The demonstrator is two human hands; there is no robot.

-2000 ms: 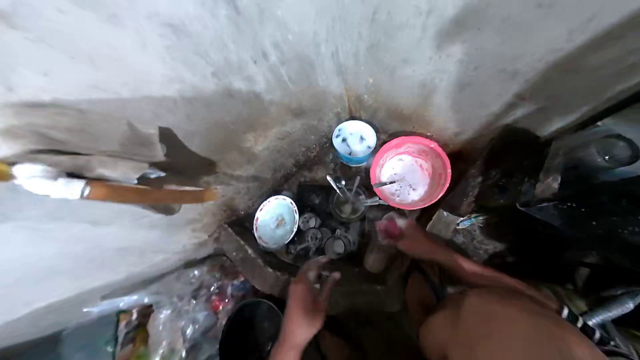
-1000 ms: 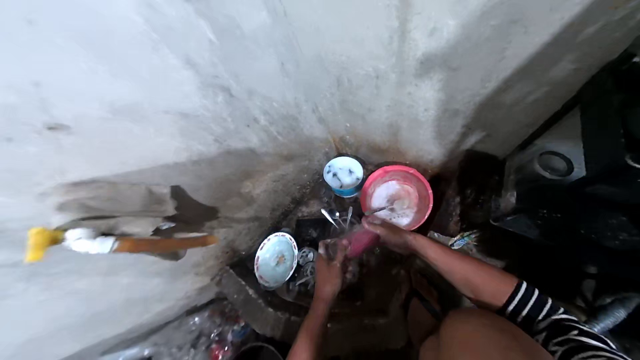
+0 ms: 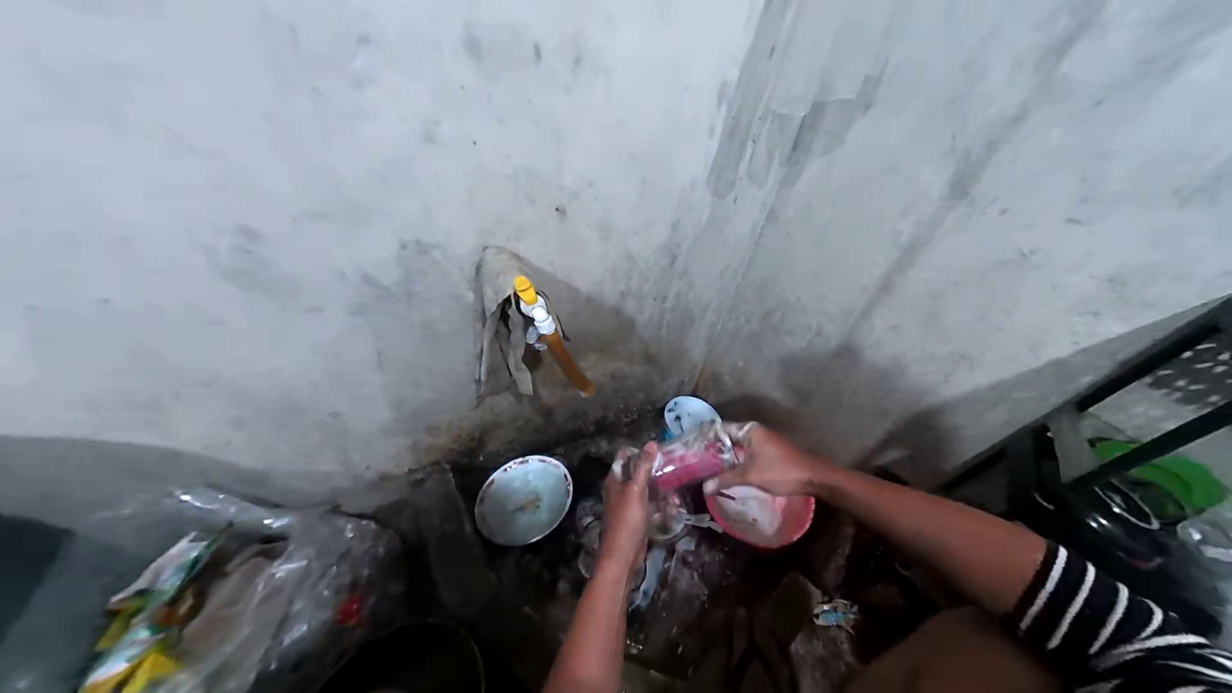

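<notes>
Both hands meet around a wet, clear drinking glass with something pink point(image 3: 689, 466) in or against it; which, I cannot tell. My left hand point(image 3: 628, 496) grips its left end. My right hand point(image 3: 770, 462) closes around its right end. Just beneath my right hand, a pink basin point(image 3: 807, 515) holds whitish, foamy water. Behind the hands stands a small blue bowl point(image 3: 690, 414), partly hidden. To the left, a pale enamel-like bowl point(image 3: 524, 500) with a patterned rim lies tilted. Some glasses and spoons lie below the hands, blurred and partly covered.
A tap with a yellow handle point(image 3: 525, 289) and a brown hose point(image 3: 568, 364) juts from the grey wall, a cloth point(image 3: 496, 337) hanging by it. Clear plastic bags point(image 3: 308, 568) lie at lower left beside a dark bucket point(image 3: 414, 654). A dark rack point(image 3: 1068, 443) stands at right.
My hands, apart two seconds ago, have come together around the glass and the pink thing. The view has swung strongly, bringing the tap toward the middle.
</notes>
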